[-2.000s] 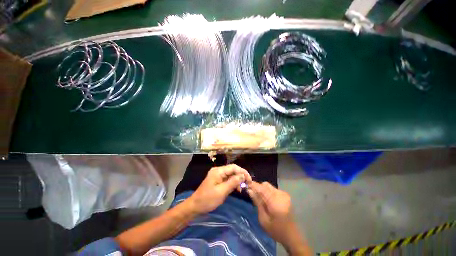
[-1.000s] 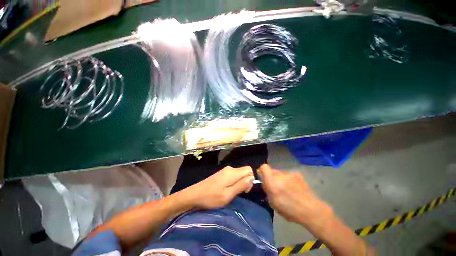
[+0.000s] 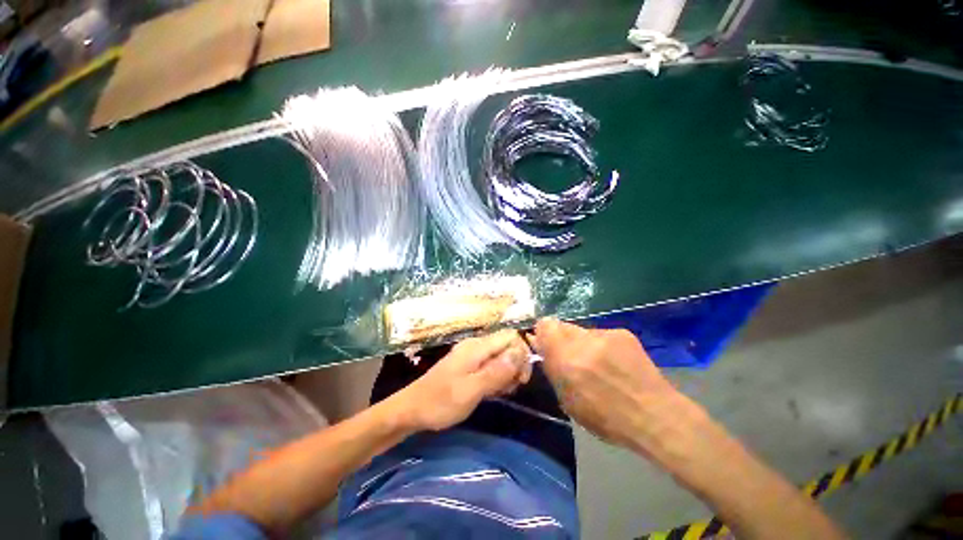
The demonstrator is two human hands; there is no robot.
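Note:
My left hand (image 3: pixel 480 371) and my right hand (image 3: pixel 591 369) meet just below the bench edge, fingertips close together. A small pale strip end (image 3: pixel 534 359) shows between them; both hands pinch it, and its rest is hidden. The yellow-tan wooden block (image 3: pixel 460 309) lies at the bench edge just above my left hand, with crinkled clear film (image 3: pixel 565 287) around it. Two fanned bundles of clear strips (image 3: pixel 364 195) lie beyond the block. A thick ring of dark chrome strips (image 3: pixel 507 185) lies right of them.
Loose silver loops (image 3: pixel 195 227) lie at the left and a small dark coil (image 3: pixel 787 121) at the far right. Cardboard (image 3: pixel 190 58) lies beyond the pale rail (image 3: pixel 211 143). A clear plastic bag (image 3: pixel 201 448) and a blue bin (image 3: pixel 686 329) are below the bench.
Both hands have moved up closer to the bench edge and the block, still together around the strip. The camera view has turned and shifted, showing more cardboard.

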